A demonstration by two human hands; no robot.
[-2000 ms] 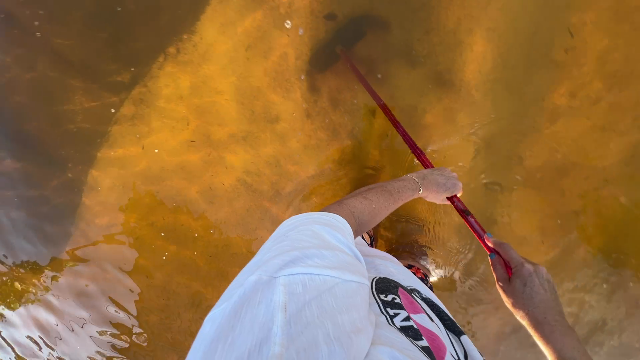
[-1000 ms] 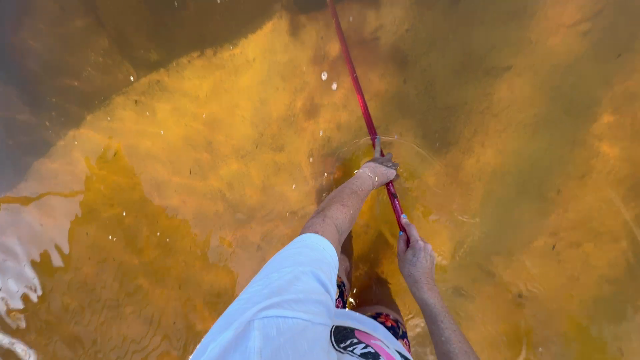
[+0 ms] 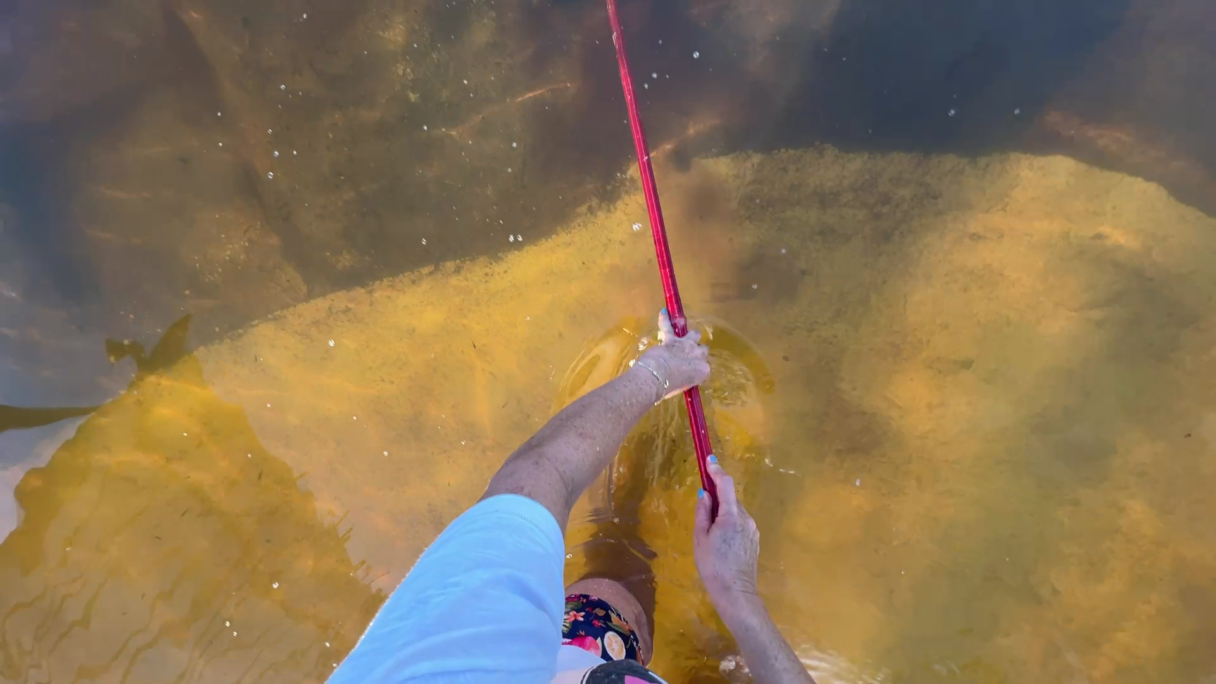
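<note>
A long red pole (image 3: 652, 199) runs from the top edge of the head view down to my two hands. My left hand (image 3: 676, 361) grips it further up, at the water's surface, with a thin bracelet on the wrist. Around the pole's lower end my right hand (image 3: 727, 543) is closed, its blue-painted nails showing. The pole's far end lies outside the view.
Shallow amber water covers a sandy bottom (image 3: 399, 380), with a darker zone (image 3: 380, 123) beyond a curved edge. My bare leg stands in the water below floral shorts (image 3: 600, 627). Small bubbles float about, and ripples ring my left hand.
The pole has swung from a slant to nearer upright in the view. Its dark far end, visible two seconds ago, is out of view. The view has shifted toward the darker water.
</note>
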